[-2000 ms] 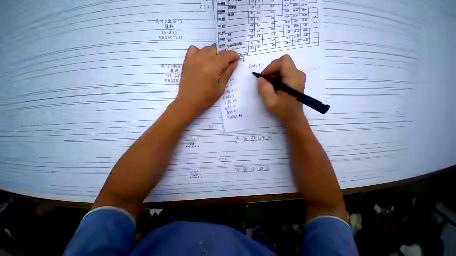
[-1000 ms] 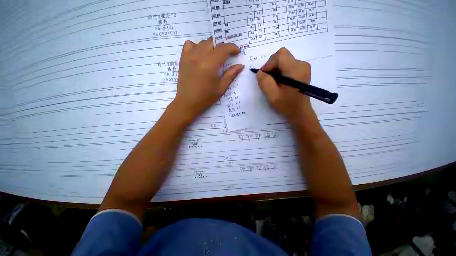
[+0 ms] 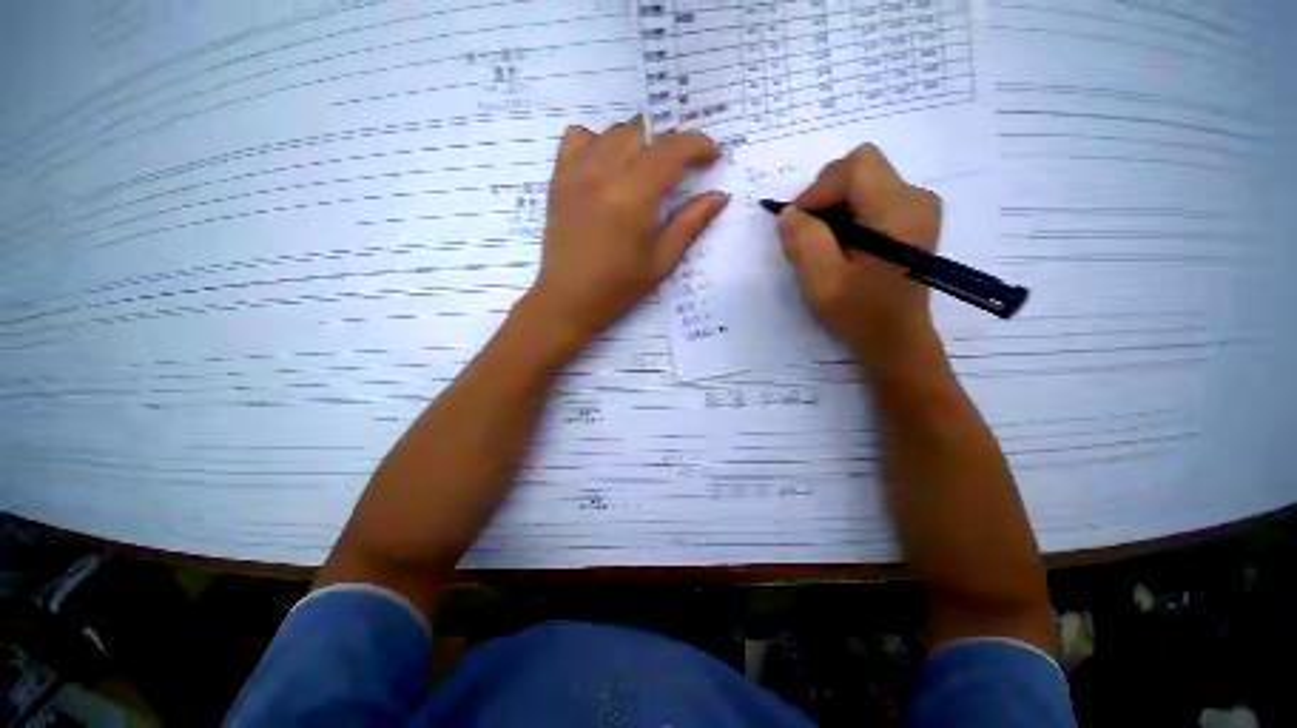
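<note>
A white order sheet (image 3: 754,320) with a printed grid at its top and small handwriting in its lower part lies on the marker paper (image 3: 285,341). My left hand (image 3: 615,213) rests flat on the sheet's left edge, thumb and index finger spread, holding nothing. My right hand (image 3: 871,242) holds a black pen (image 3: 946,273) between thumb and fingers. The pen's tip is at the sheet's upper middle, just below a short handwritten line. The top of the sheet is cut off by the picture's edge.
The marker paper covers the table, with long thin lines and small printed labels. The brown table edge (image 3: 683,573) runs in front of my body. Below it is a dark floor with blurred pale items at both sides.
The whole view has shifted, so sheet and hands appear further right. The pen tip has moved slightly on the sheet, around the short handwritten line. My left hand stays on the sheet.
</note>
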